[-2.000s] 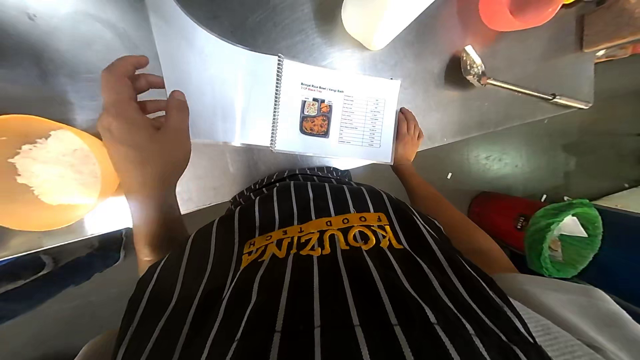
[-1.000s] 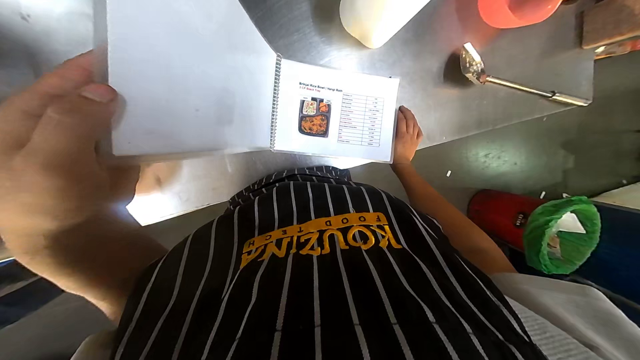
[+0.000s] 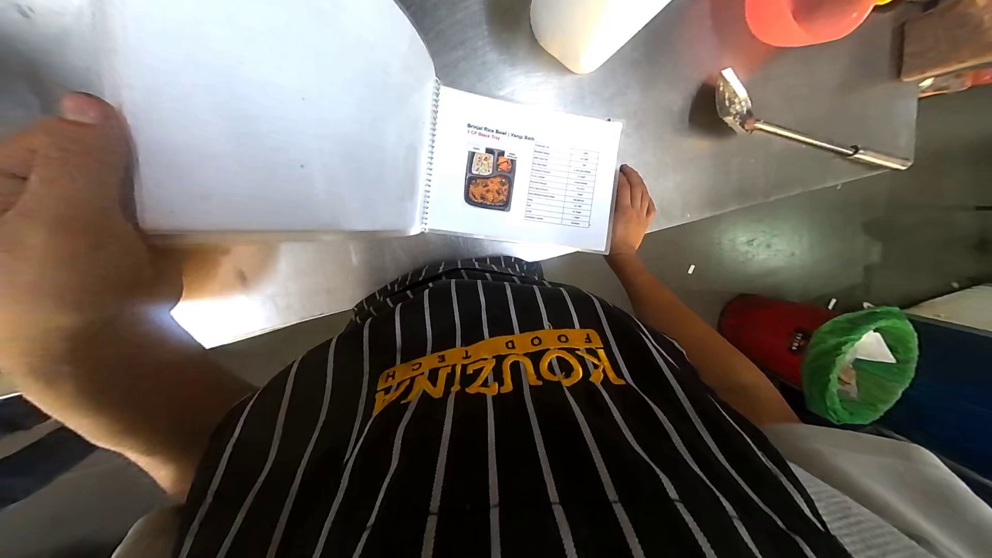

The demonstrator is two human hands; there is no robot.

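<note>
A spiral-bound book of laminated sheets (image 3: 566, 136) lies open over the steel table, its right page bearing a meal-tray photo, a table and writing. The raised left leaf (image 3: 271, 116) is blank and looks large, close to the camera. My left hand (image 3: 70, 209) grips that leaf by its outer edge, the thumb on the near face and the other fingers partly out of sight. At the book's right edge, my right hand (image 3: 632, 208) holds the cover and page, its fingertips curled at the margin.
On the steel table (image 3: 666, 178) are a white plastic container (image 3: 589, 31), a red plastic container (image 3: 806, 19) and a metal ladle (image 3: 821, 139). A wooden block (image 3: 945, 43) sits at the far right. Below the table edge stands a bin with a green liner (image 3: 821, 372).
Two seconds ago my left hand was raised with fingers apart beside the book; now it grips the left leaf, which has come up toward the camera. My right hand has stayed at the right edge.
</note>
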